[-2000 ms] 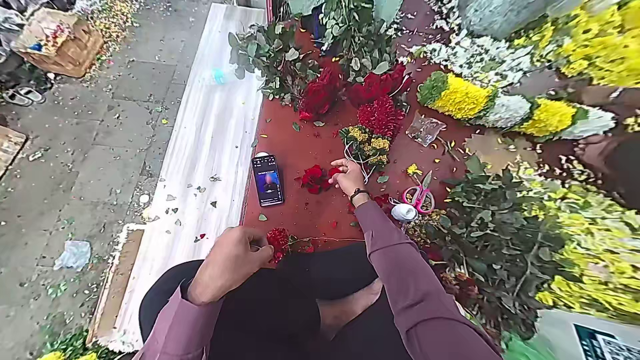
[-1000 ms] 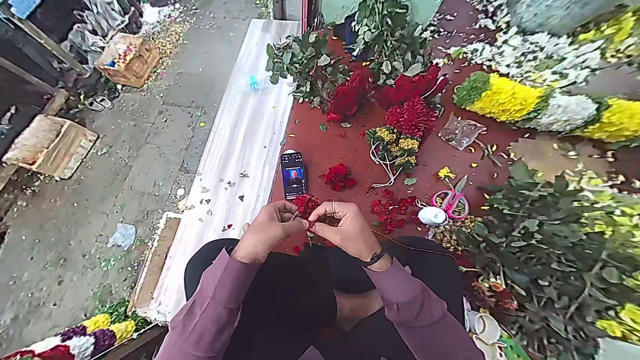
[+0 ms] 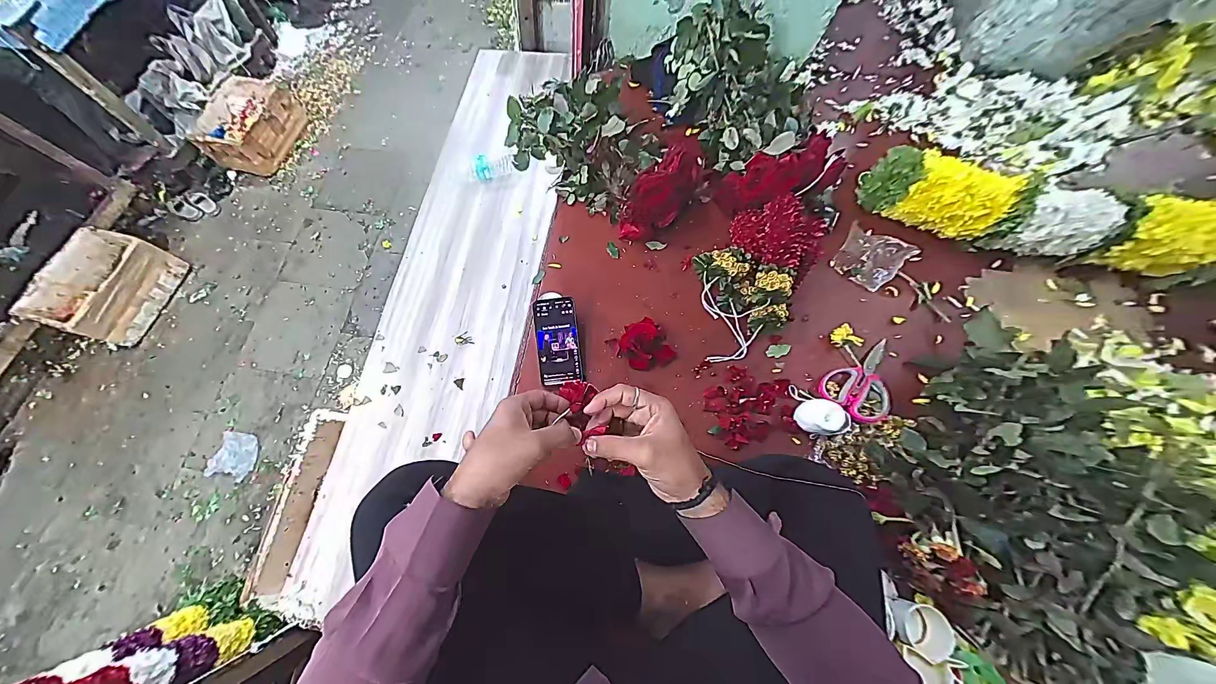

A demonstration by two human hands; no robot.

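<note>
My left hand [image 3: 513, 439] grips a small cluster of red flowers [image 3: 577, 394] between thumb and fingers, in front of my lap. My right hand [image 3: 646, 439], with a ring and a dark bracelet, pinches a red petal or bloom against the same cluster. A thin thread [image 3: 779, 473] runs from near my right hand across my knee to the right. Just beyond my hands lie a lit smartphone [image 3: 559, 342] and a red bloom [image 3: 644, 343]. Loose red petals [image 3: 741, 408] lie to the right, beside a white thread spool [image 3: 821, 416] and pink-handled scissors [image 3: 860, 393].
Red rose bunches [image 3: 665, 190] and a yellow flower bundle [image 3: 760, 285] with white string lie farther back. A yellow and white garland [image 3: 959, 195] crosses the upper right. Leafy stems [image 3: 1035, 484] fill the right side. A white ledge [image 3: 427, 285] with a plastic bottle [image 3: 494, 168] borders the left.
My right hand, first at the red blooms on the surface, has come back to my left hand, and both now work together at the red cluster. The view has shifted somewhat left.
</note>
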